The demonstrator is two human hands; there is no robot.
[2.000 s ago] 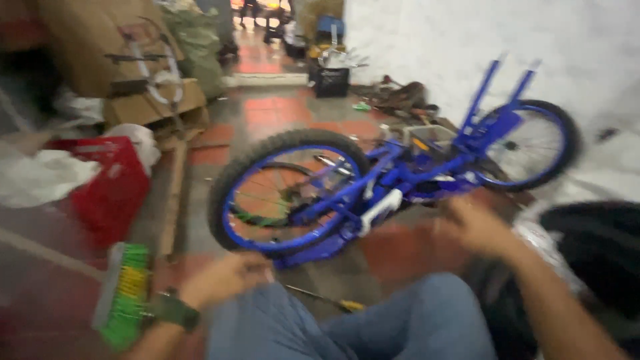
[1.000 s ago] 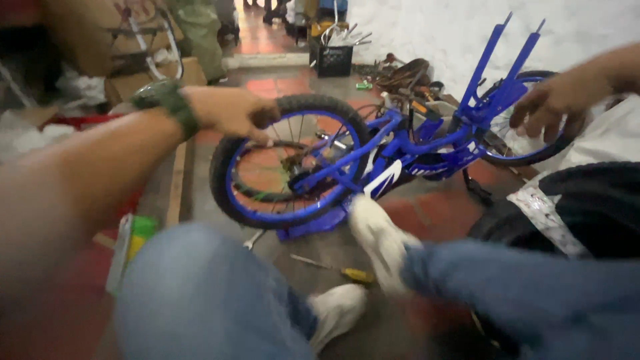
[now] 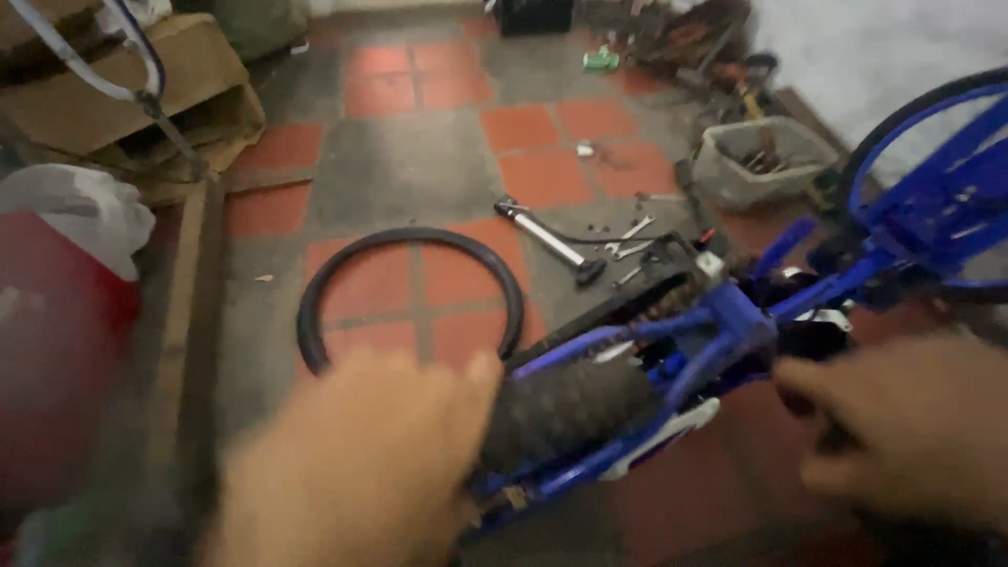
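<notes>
A blue bicycle frame [image 3: 740, 319] lies across the right half of the view. At its near end, my blurred left hand [image 3: 354, 457] is at the knobby tire [image 3: 575, 409] of one wheel; whether its fingers grip the tire cannot be told. My right hand [image 3: 906, 425], also blurred, is just right of the middle of the frame, fingers curled; what it holds, if anything, is unclear. The other wheel [image 3: 858, 157] is at the right edge. Beyond my left hand, a black inner tube or thin tire [image 3: 409, 235] lies on the tiled floor.
A hand pump [image 3: 551, 240] and wrenches [image 3: 630, 236] lie on the floor beyond the bicycle. Farther back are a plastic tub [image 3: 764, 169] of small parts and a green object [image 3: 601, 60]. On the left are a wooden beam [image 3: 193, 299], a cardboard box [image 3: 181, 79] and a red container [image 3: 63, 354].
The bicycle's near wheel, seen from its side before, now shows its tread. The black ring, earlier seen behind that wheel, now shows in full view. The view has swung down and closer.
</notes>
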